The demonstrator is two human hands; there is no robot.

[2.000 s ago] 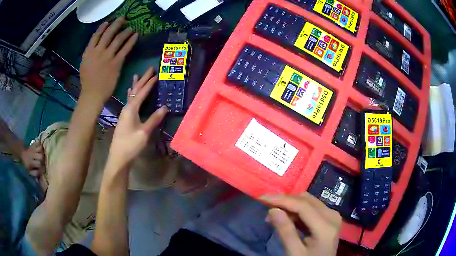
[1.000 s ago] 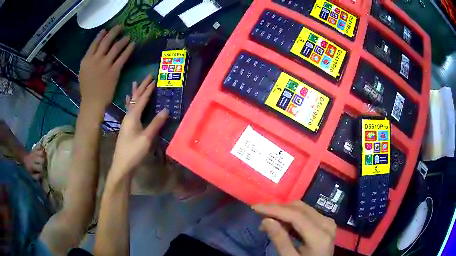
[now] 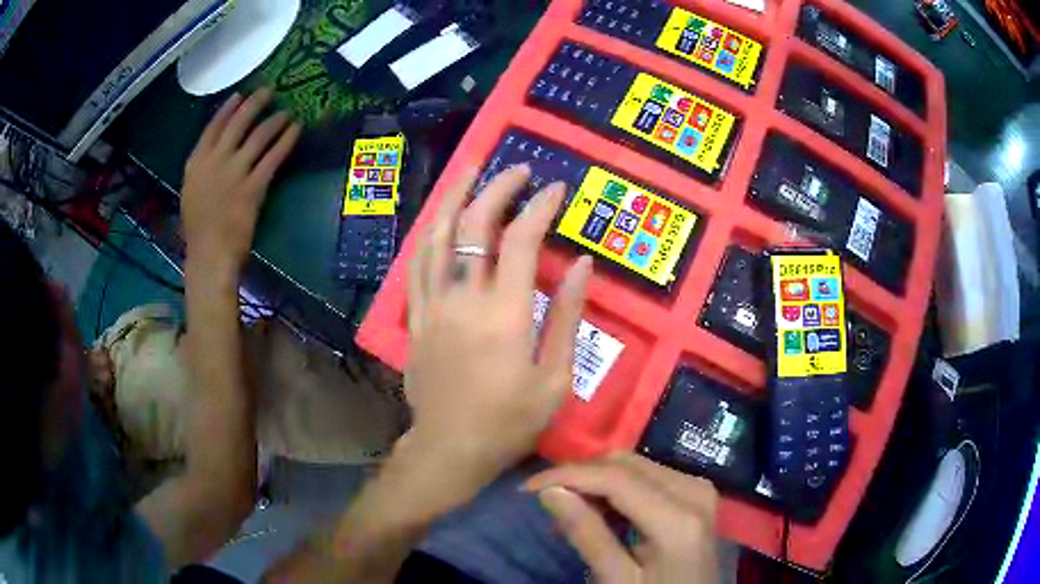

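My left hand (image 3: 496, 314), with a ring, is over the near left part of the red tray (image 3: 730, 513). Its spread fingertips are over the keypad of a phone (image 3: 627, 222) in a slot; contact is unclear. It partly covers the white label sheet (image 3: 593, 359) in the nearest left slot. My right hand (image 3: 622, 513) is half curled at the tray's near edge, with nothing visible in it. A keypad phone with yellow film (image 3: 807, 365) lies across the back-up phones in the right column. Another such phone (image 3: 372, 205) lies on the bench left of the tray.
Another person's hand (image 3: 234, 171) rests on the bench at left, near a white round stand (image 3: 240, 46). Two white-faced pieces (image 3: 433, 57) lie behind the bench phone. A white mouse (image 3: 935, 508) and a pale soft block (image 3: 978, 268) are right of the tray.
My left hand has left the bench phone and moved right over the tray. The tray and phones appear shifted left in view. My right hand stays by the tray's near edge.
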